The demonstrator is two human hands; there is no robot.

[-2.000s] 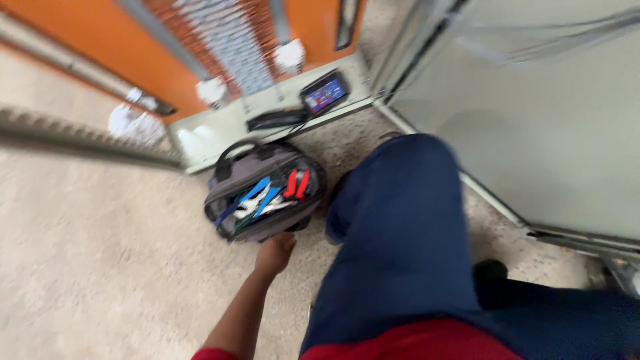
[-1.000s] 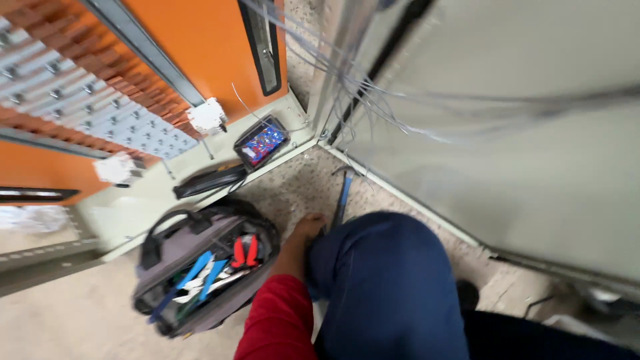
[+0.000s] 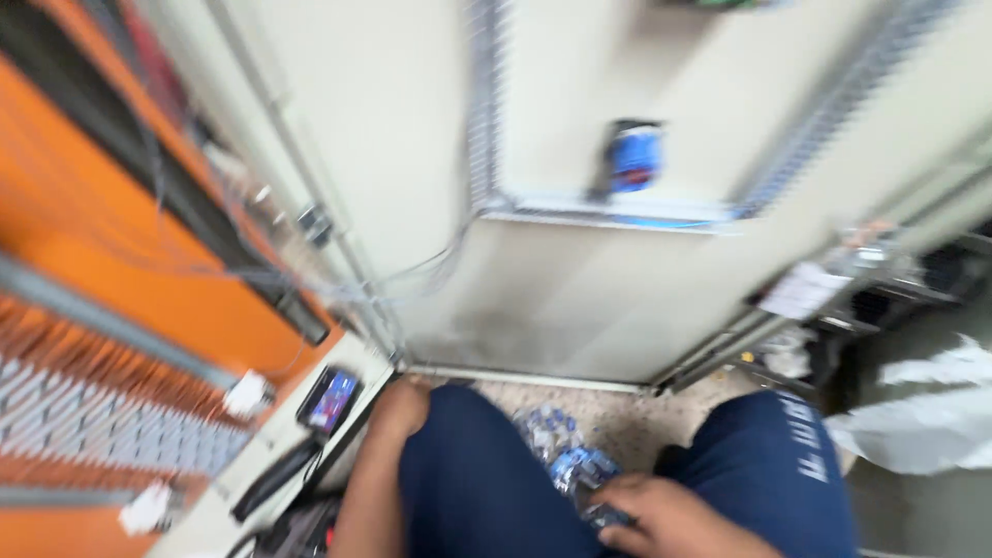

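Note:
My left hand point(image 3: 401, 404) reaches down beside my left knee, near the bottom corner of the cabinet; its fingers are mostly hidden. Between my legs, my right hand point(image 3: 647, 511) is at a pile of small parts in clear and blue plastic point(image 3: 583, 467) on the floor. Its fingers are curled by a dark item, but blur hides whether they grip it. A phone-like device with a lit screen point(image 3: 332, 401) lies on the cabinet's sill, next to a black elongated item point(image 3: 275, 479). The grey tool bag point(image 3: 298, 531) shows partly at the bottom left.
Ahead stands a pale cabinet door point(image 3: 535, 318) with slotted cable ducts point(image 3: 484, 101) and a blue device point(image 3: 637, 157). Thin loose wires point(image 3: 434, 271) hang across at left. Copper bars point(image 3: 101, 341) fill the orange cabinet. Shelving point(image 3: 891, 294) and plastic sheeting point(image 3: 914, 418) are at right.
The view has swung toward the door. My left hand was beside the tool bag, then moved to beside my knee. My right hand and the plastic-wrapped parts have come into view.

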